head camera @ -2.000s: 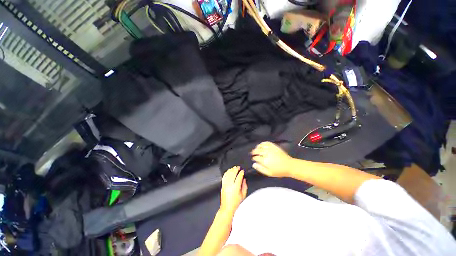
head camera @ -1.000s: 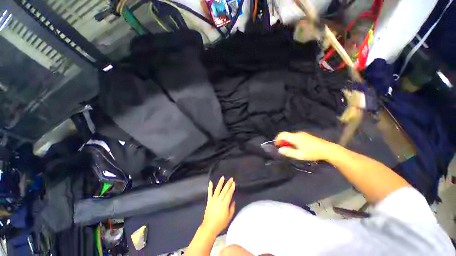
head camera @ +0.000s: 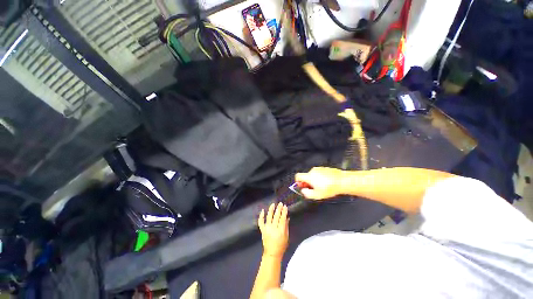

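Observation:
My right hand (head camera: 320,182) grips the steam iron (head camera: 297,188) by its red-spotted handle. The iron's pointed tip faces left over black cloth at the right part of the padded bar; most of the iron is hidden by my hand. My left hand (head camera: 274,226) lies flat with fingers apart at the bar's near edge, just left of and below the iron. A black garment (head camera: 280,188) lies under the iron, hard to tell from the dark cloth around it. The long grey padded bar (head camera: 193,238) runs to the lower left. The tan steam hose (head camera: 355,131) comes down behind my right hand.
A heap of black garments (head camera: 222,140) lies behind the bar. White-striped black cloth (head camera: 149,201) and a green tag (head camera: 141,240) are at left. A whitish scrap (head camera: 190,291) is at the near edge. A brown board (head camera: 453,128) is at right. A lit phone (head camera: 258,27) stands by cables.
Two seconds ago the iron stood parked at right and both hands were on the cloth. My right hand took it and has moved it left, close to my left hand. The hose shifted left too.

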